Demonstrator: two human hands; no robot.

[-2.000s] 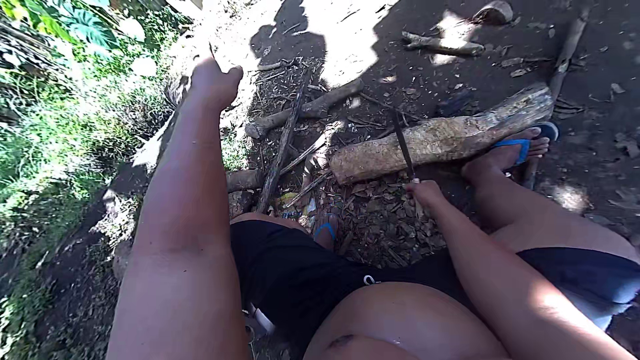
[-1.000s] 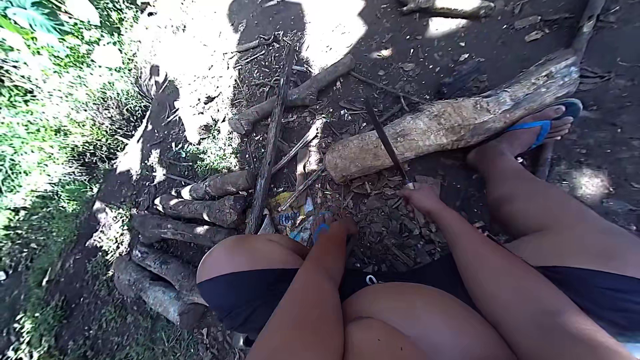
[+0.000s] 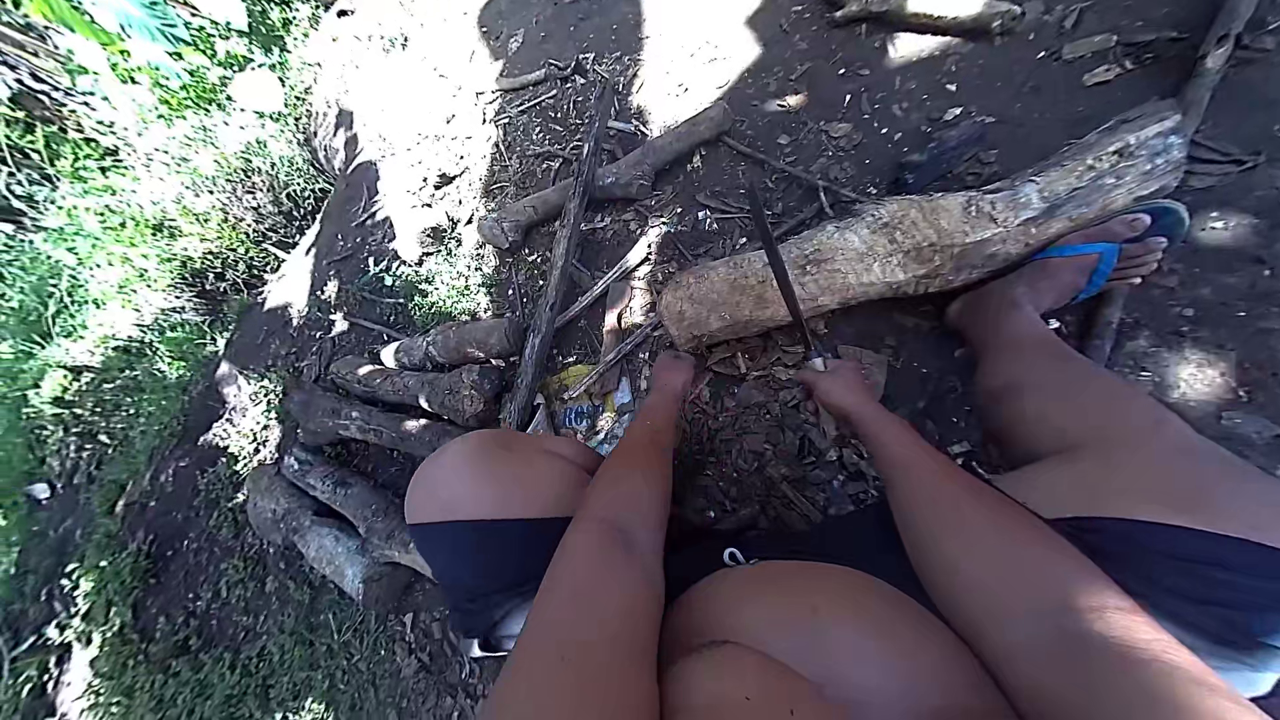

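Note:
My right hand (image 3: 842, 388) grips the handle of a long dark-bladed machete (image 3: 778, 265). Its blade points up and slightly left, passing in front of a thick, pale, hewn log (image 3: 880, 250). My left hand (image 3: 672, 372) is at the near left end of that log, close to or touching it; its fingers are bent out of sight, so whether it holds anything is not visible. A crumpled printed plastic bag (image 3: 590, 408) and a thin split stick (image 3: 625, 355) lie just left of my left hand. Wood chips and dry leaves cover the ground between my hands.
Several short cut logs (image 3: 370, 420) lie side by side at the left. A long dark pole (image 3: 562, 260) crosses a shorter branch (image 3: 610, 185). My foot in a blue-strapped flip-flop (image 3: 1095, 255) is beside the log's right part. Grass (image 3: 150, 300) borders the left; another pole (image 3: 1215, 65) lies top right.
My left arm was stretched far out to the upper left, then came down beside my left knee; my left hand is now at the log's end. The machete has stayed in my right hand.

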